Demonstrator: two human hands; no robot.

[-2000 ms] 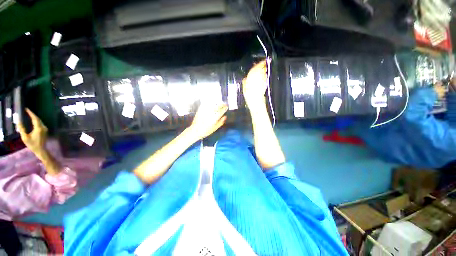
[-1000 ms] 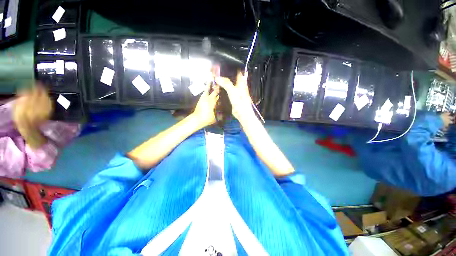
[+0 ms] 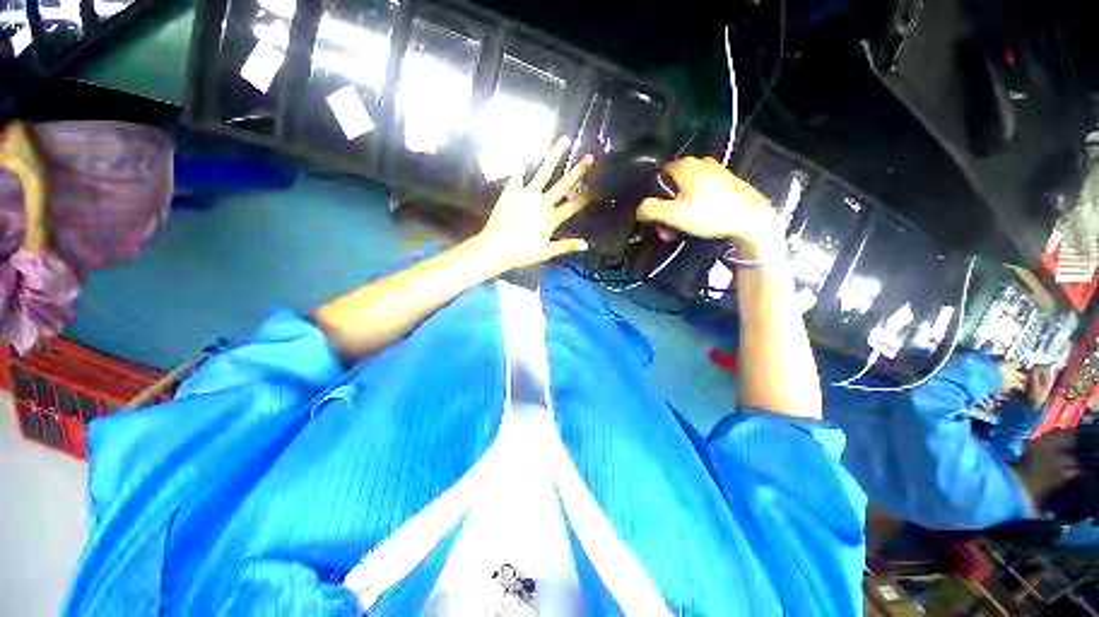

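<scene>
A dark, smooth object (image 3: 621, 199) is between my two hands in front of my chest; blur and glare hide what it is. My left hand (image 3: 530, 215) is left of it, with fingers spread and nothing in it. My right hand (image 3: 717, 211) has its fingers curled and its fingertips at the object's right edge, seemingly gripping it. A long black phone tray (image 3: 289, 139) behind my left hand holds several glossy black phones, two with white labels (image 3: 350, 111). A thin white cable (image 3: 733, 90) hangs behind my right hand.
A second phone row (image 3: 834, 241) stands behind and right of my right wrist. A white cable (image 3: 964, 325) loops there, near a neighbour's blue sleeve (image 3: 946, 440). A pink sleeve (image 3: 109, 193) and a red bin (image 3: 72, 392) are at left. Black equipment (image 3: 964, 133) is at upper right.
The view has tilted and shifted. My hands, close together around a dark object one second ago, are now apart. My left fingers have spread; my right hand has moved right.
</scene>
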